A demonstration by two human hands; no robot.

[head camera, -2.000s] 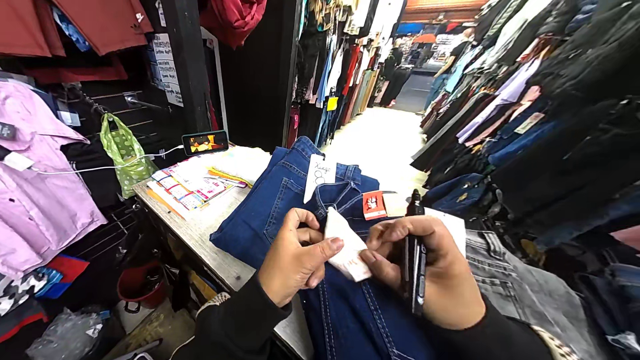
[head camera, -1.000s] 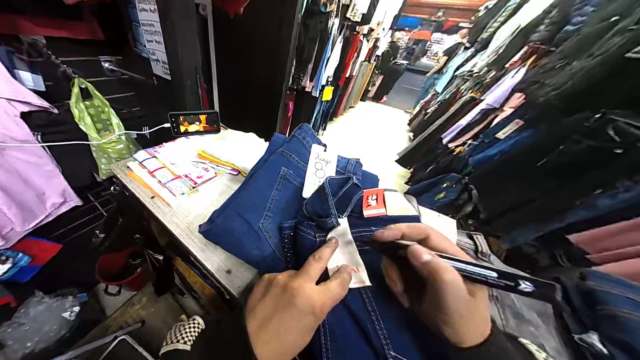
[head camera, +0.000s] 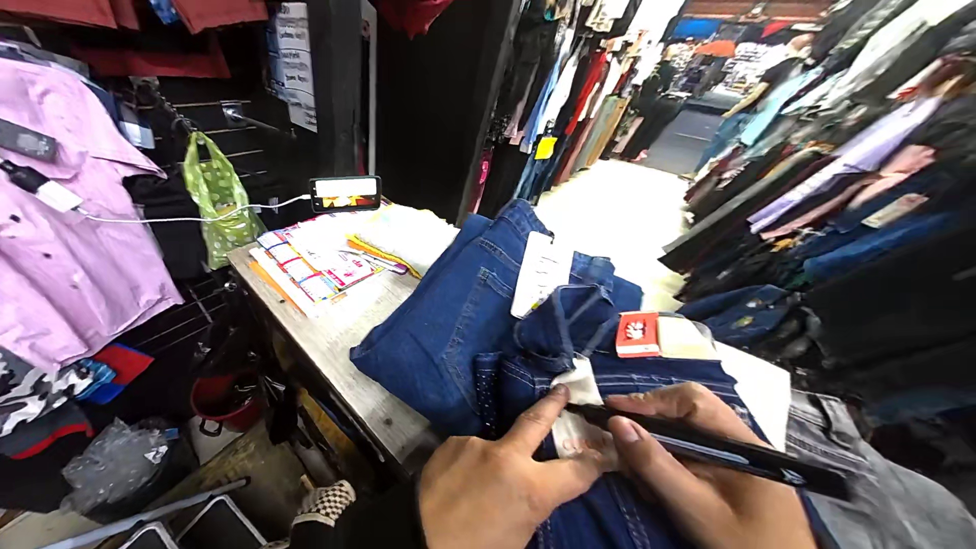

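A black marker pen (head camera: 724, 450) lies in the grip of my right hand (head camera: 701, 473), its tip end at a small white tag (head camera: 578, 385) on dark blue jeans (head camera: 648, 374). The fingers of my left hand (head camera: 511, 488) press the tag flat against the denim; its lower part is partly covered by them. Beyond my hands is a folded pair of blue jeans (head camera: 457, 320) with a white hang tag (head camera: 533, 274) on top. A red and white card label (head camera: 637, 334) rests on the jeans at the right.
A phone (head camera: 345, 194) stands upright on the wooden counter (head camera: 335, 358), behind printed papers (head camera: 305, 267). Grey jeans (head camera: 884, 473) lie at the right. Clothes racks (head camera: 823, 183) line the aisle. A green bag (head camera: 221, 198) and a lilac shirt (head camera: 76, 191) hang at the left.
Two seconds ago both hands held the tag raised and the pen pointed upward. Now the tag lies pressed on the jeans, and the pen has tilted down to it.
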